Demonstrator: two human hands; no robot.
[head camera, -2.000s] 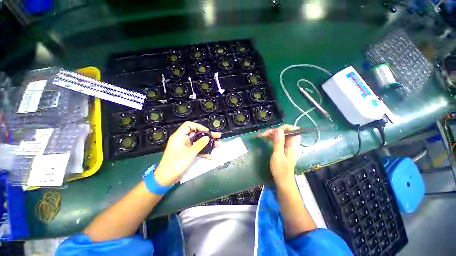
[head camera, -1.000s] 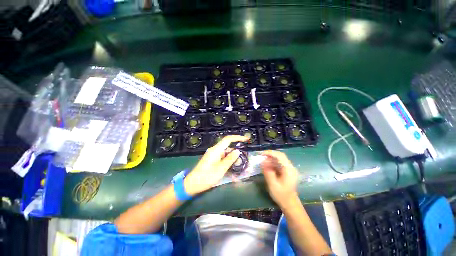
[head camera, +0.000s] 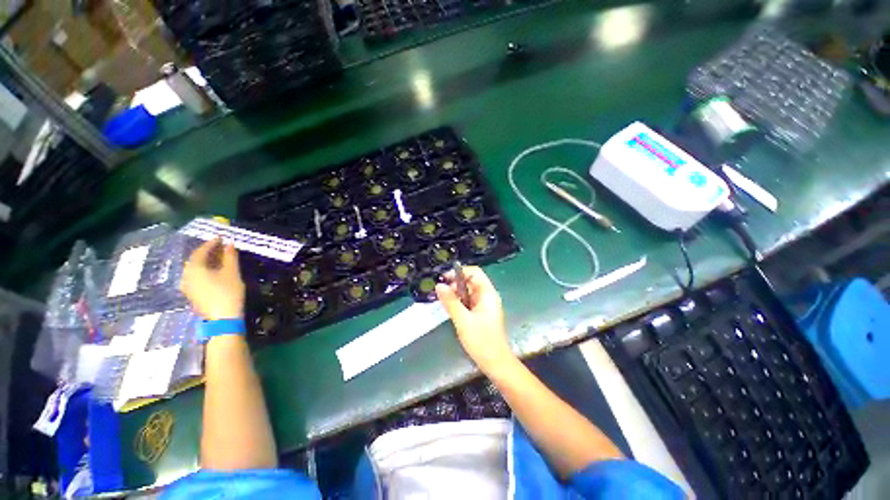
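My left hand [head camera: 217,283] is at the left end of the patterned strip [head camera: 259,241], fingertips bent down over it; whether they grip it is unclear. My right hand [head camera: 476,311] holds dark tweezers [head camera: 460,277], partly hidden by the fingers, at the near right edge of the large black tray [head camera: 268,200]. A round unit [head camera: 426,285] lies in a near-edge pocket beside my right fingertips. Other round units with yellow-green centres sit in the tray's pockets. Small white pieces [head camera: 401,205] lie across the tray. A plain white strip [head camera: 390,337] lies on the green mat before the tray.
Clear blister packs [head camera: 146,327] lie at left, with rubber bands [head camera: 155,437] nearer me. At right are a white control box [head camera: 656,174], a corded handpiece [head camera: 578,203], a spool [head camera: 723,117], and a second black tray [head camera: 747,391]. A blue stool [head camera: 851,337] stands far right.
My left hand has left the round unit it held and moved left to the patterned strip. My right hand is now by the tray's near edge. The view has shifted and tilted.
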